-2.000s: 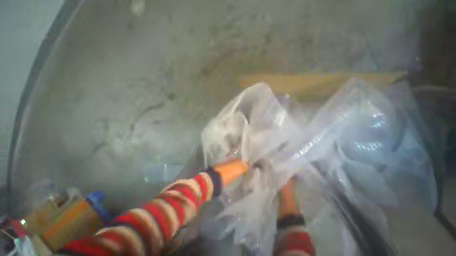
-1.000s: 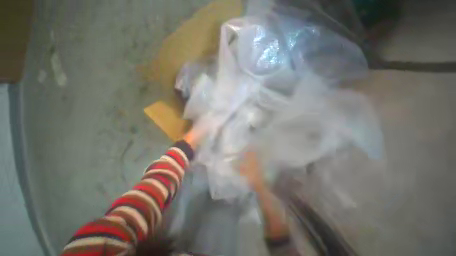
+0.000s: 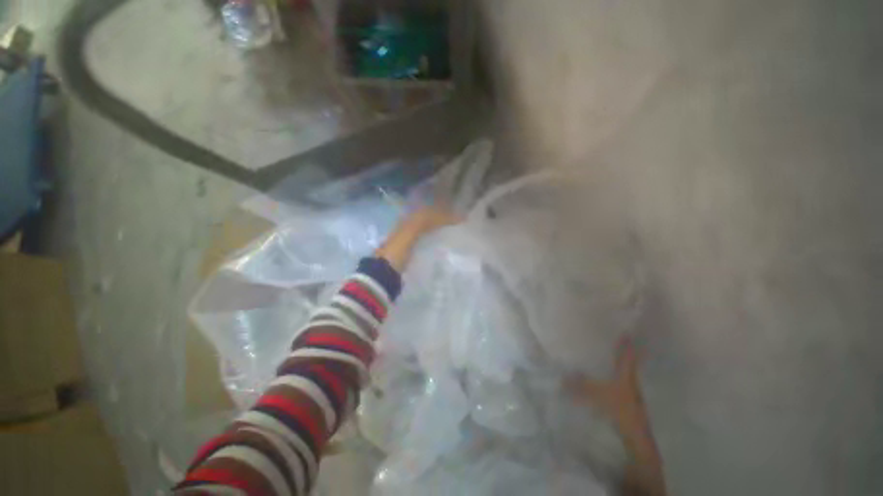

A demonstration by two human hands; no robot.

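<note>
A large crumpled mass of cloudy clear plastic wrapping (image 3: 484, 329) fills the middle of the head view, with a shinier part at its left. My left hand (image 3: 423, 225), past a striped sleeve, is at the upper edge of the plastic and seems closed on it; the fingertips are hard to see. My right hand (image 3: 612, 392) is at the right side of the plastic, blurred, with thumb and fingers apart. Whether it holds plastic cannot be told.
Brown cardboard (image 3: 208, 339) shows behind the plastic at the left, and more cardboard (image 3: 44, 387) at the left edge. A dark curved bar (image 3: 145, 126) crosses the upper left. A crate with green contents (image 3: 397, 48) stands at the top. A blue object (image 3: 19, 145) is at upper left.
The view has swung towards the grey floor, the dark bar and the crate. My left hand has moved to the plastic's upper edge; my right hand has moved to its right side.
</note>
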